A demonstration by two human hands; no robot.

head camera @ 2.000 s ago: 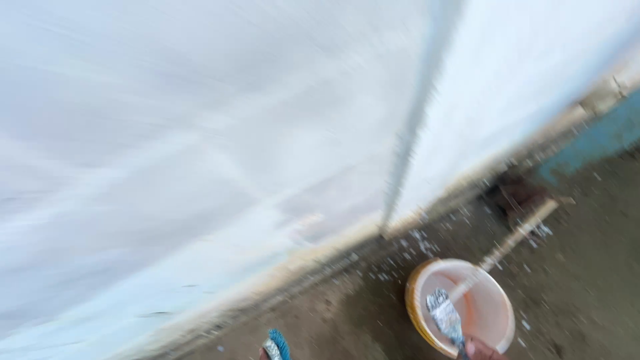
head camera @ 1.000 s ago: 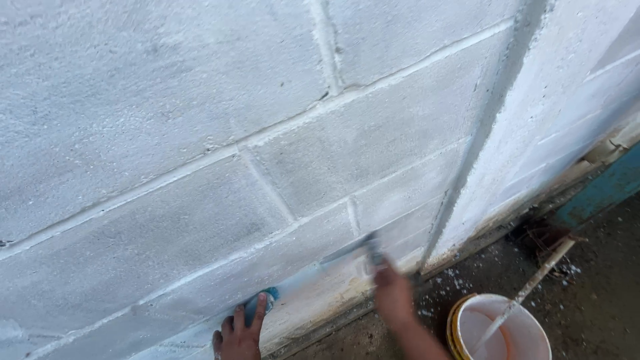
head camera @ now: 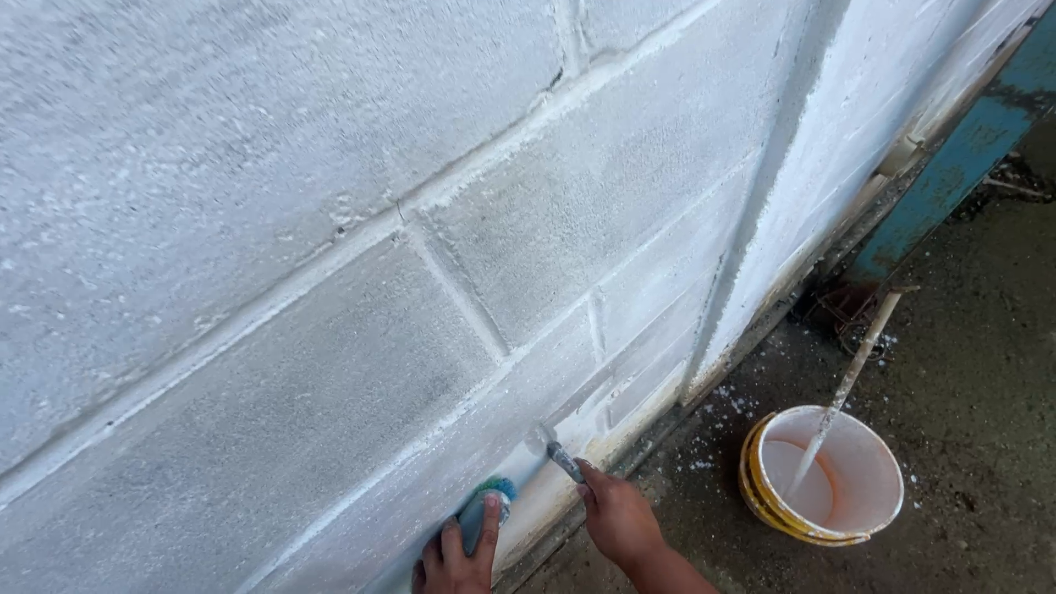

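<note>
My right hand [head camera: 619,516] grips a paintbrush [head camera: 566,462] by its handle, with the bristles against the lower part of a white-coated block wall [head camera: 511,247]. Just left of it, my left hand [head camera: 462,553] holds a scrub brush [head camera: 487,511] with blue-green bristles close to the wall; whether the bristles touch the wall I cannot tell. On the floor to the right stands a yellow-banded bucket [head camera: 887,503] with whitish liquid inside and a stick [head camera: 854,371] leaning in it.
A rusty blue-painted post [head camera: 949,181] stands beyond the bucket, with tangled wire [head camera: 858,326] at its foot. White specks dot the dark concrete floor [head camera: 973,396]. A raised vertical strip [head camera: 763,181] runs down the wall.
Two seconds ago a hand held the paintbrush over the bucket; one second ago it was at the wall. Since then the paintbrush has moved along the low wall toward my left hand.
</note>
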